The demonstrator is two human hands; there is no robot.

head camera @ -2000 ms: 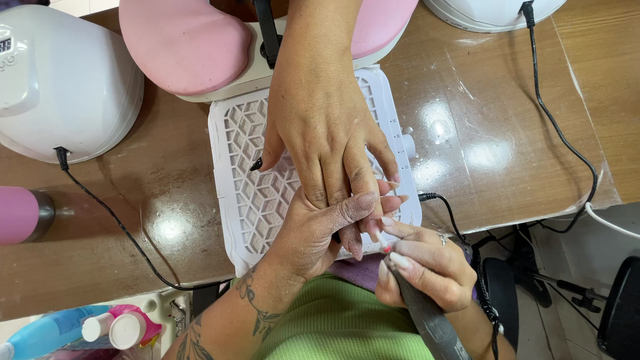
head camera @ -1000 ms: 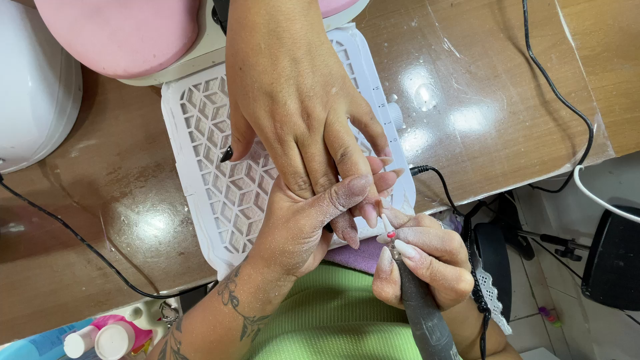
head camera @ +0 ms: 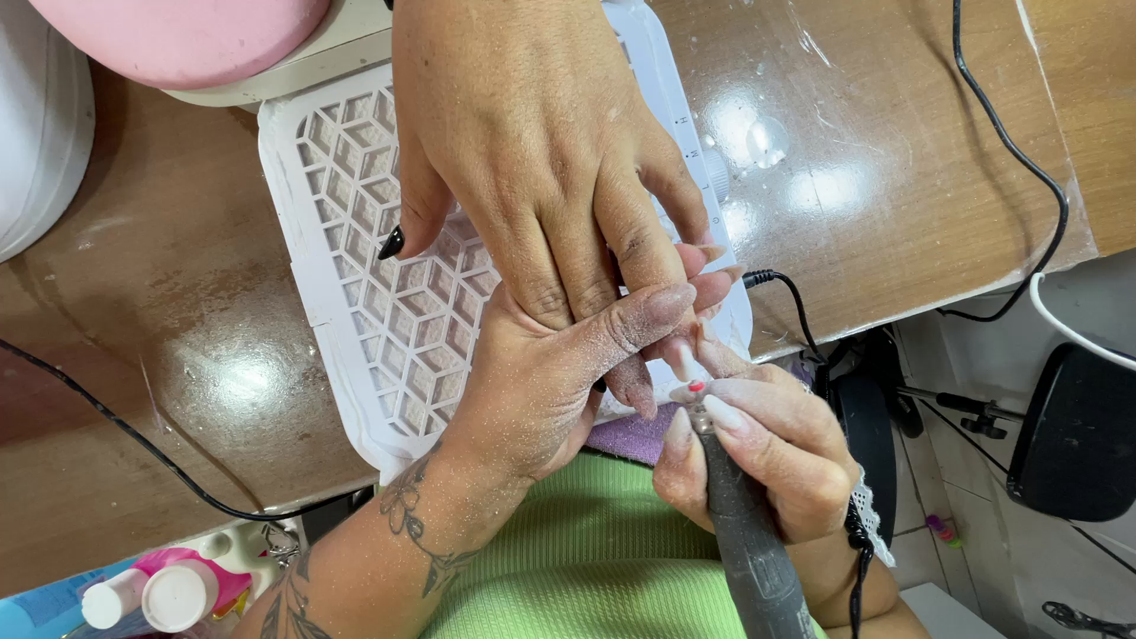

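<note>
My left hand (head camera: 541,390), dusted with pale powder, is closed around the fingers of another person's hand (head camera: 532,151), its thumb lying across them. That hand comes in from the top, palm down, with a black nail on its thumb. In my right hand (head camera: 772,435) is a dark grey electric nail drill (head camera: 750,541), its tip with a red band close to a whitish nail (head camera: 682,359) of the held hand. Whether the bit touches the nail cannot be told. Beneath the hands lies a white nail dust collector (head camera: 311,266) with a geometric grille.
A pink padded rest (head camera: 186,35) and a white rounded device (head camera: 35,133) stand at upper left. Black cables cross the wooden table (head camera: 852,160) on both sides. White-capped bottles (head camera: 180,595) are at lower left; a black padded object (head camera: 1078,435) is beyond the table edge, right.
The view has moved closer in on the hands. My left hand keeps its hold on the other person's fingers, and the drill stays in my right hand near the nails.
</note>
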